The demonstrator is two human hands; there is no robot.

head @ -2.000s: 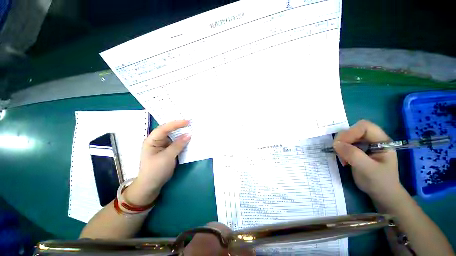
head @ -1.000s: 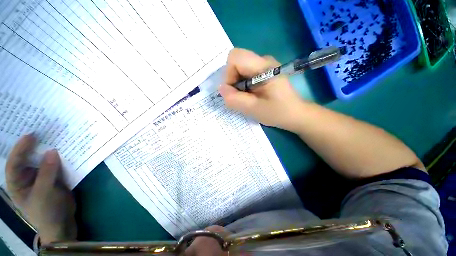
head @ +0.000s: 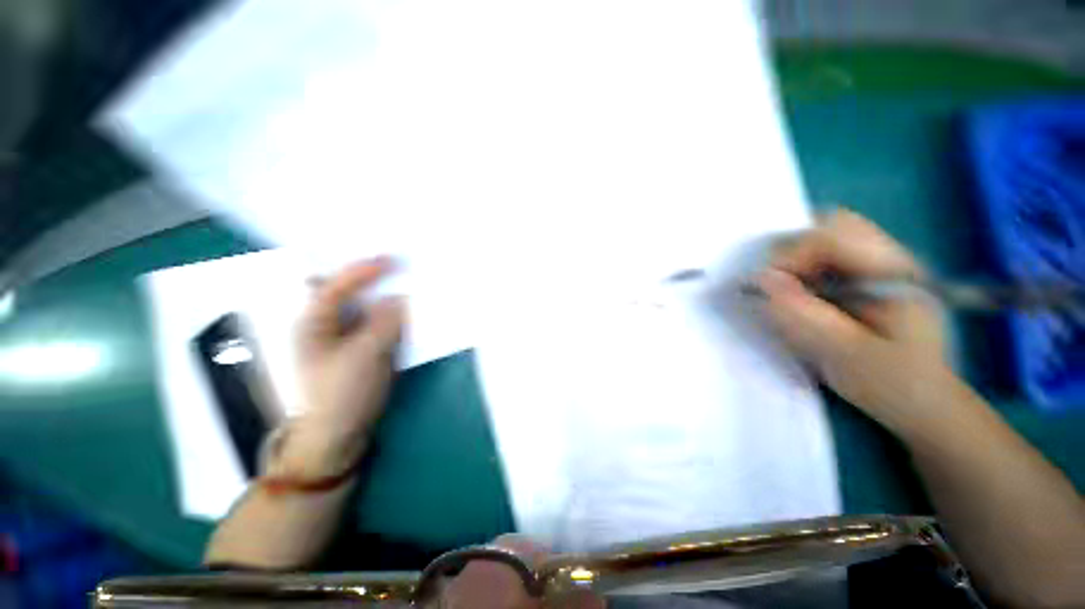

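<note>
The view is blurred and the papers glare white. My left hand (head: 347, 357) grips the lower left edge of a large loose upper sheet (head: 512, 155), between thumb and fingers. My right hand (head: 863, 315) holds a pen (head: 988, 294), its rear end pointing right and its tip towards the papers; whether the tip touches paper cannot be told. A second sheet, the printed form (head: 678, 416), lies below the upper sheet on the green bench (head: 434, 446). Its print is washed out.
A black mobile phone (head: 242, 399) lies on white paper (head: 179, 357) at the left. A blue parts tray (head: 1005, 238) stands at the right edge, its contents blurred. The bench's far edge curves behind the papers. Glasses frames cross the bottom.
The view has swung back from a tilted close look at the right side. The phone shows fully again, and the green basket is out of view. Both hands keep hold of the sheet and pen.
</note>
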